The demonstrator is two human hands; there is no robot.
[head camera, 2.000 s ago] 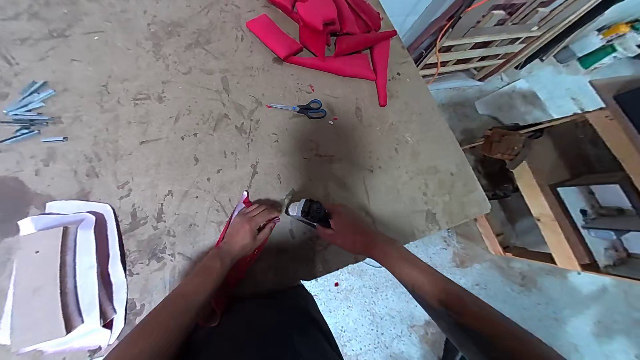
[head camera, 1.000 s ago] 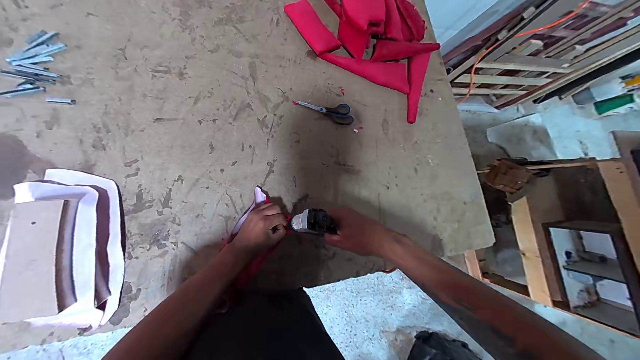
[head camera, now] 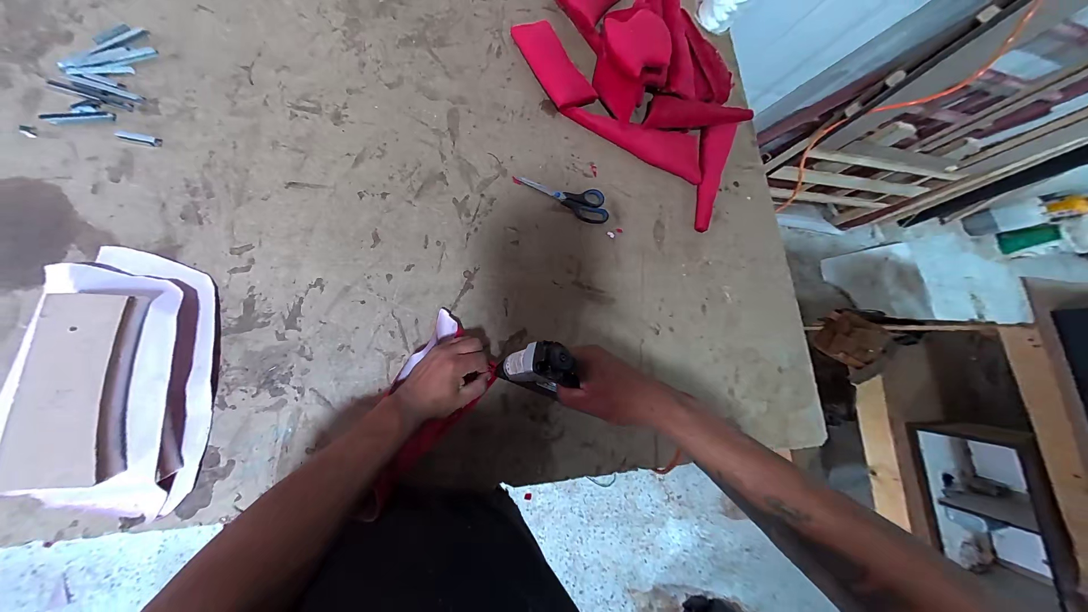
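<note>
Near the table's front edge, my left hand point(head camera: 444, 376) grips a red fabric piece with a white inner side point(head camera: 432, 429). My right hand point(head camera: 610, 387) is closed around a black power tool with a pale label, probably a staple gun point(head camera: 544, 365). The tool's nose meets the red fabric just right of my left fingers. Scissors with black and blue handles point(head camera: 578, 204) lie farther back on the table. Beyond them is a pile of red fabric-covered pieces point(head camera: 642, 93). How the fabric is folded under my left hand is hidden.
Strips of metal staples point(head camera: 106, 72) lie at the far left of the worn table point(head camera: 340, 204). Stacked panels with white fabric edges point(head camera: 64, 391) sit at the near left. Wooden frames point(head camera: 884, 170) and an orange cord point(head camera: 952, 89) are right of the table.
The tool's nose has come against the fabric beside my left hand, where a small gap showed two seconds ago. My left fingers have curled closer together. The view has shifted somewhat.
</note>
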